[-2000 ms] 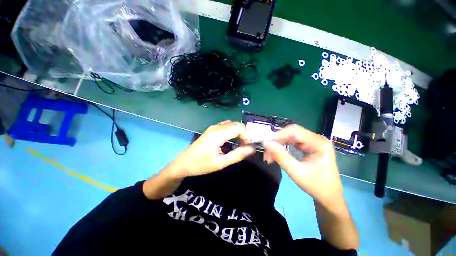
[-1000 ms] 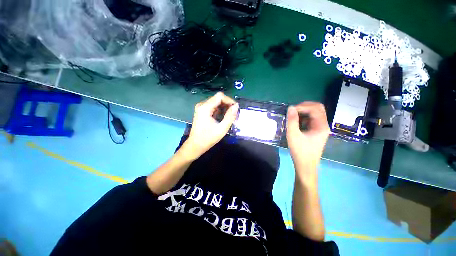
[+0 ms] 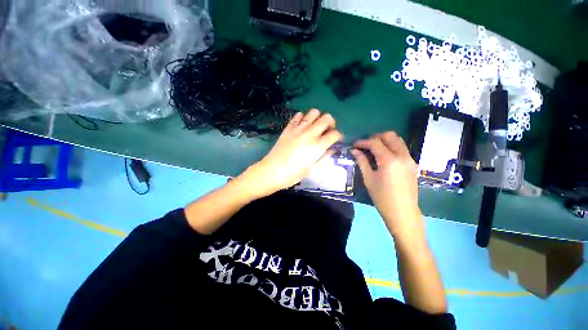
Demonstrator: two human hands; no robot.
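The display housing point(image 3: 329, 178), a black frame with a bright white inner face, lies at the bench's near edge. My left hand point(image 3: 304, 147) reaches over its upper left part, fingers bent and fingertips at the far edge. My right hand point(image 3: 385, 166) is at its upper right corner, with thumb and finger close together. The fingertips of both hands nearly meet at a small dark spot on the far edge. Any thin seal between them is too fine to make out. My left hand hides the housing's left part.
A tangled black seal heap point(image 3: 222, 88) and small black parts point(image 3: 349, 78) lie beyond my hands. A plastic bag point(image 3: 58, 61) is at left, a black unit point(image 3: 285, 16) at the far side. At right are white rings point(image 3: 461, 72), a second housing point(image 3: 441, 143) and a driver-type tool point(image 3: 498, 116).
My hands were apart at the housing's two short ends; they have come together at its far edge, the left moving right and the right moving slightly left. The view has shifted a little.
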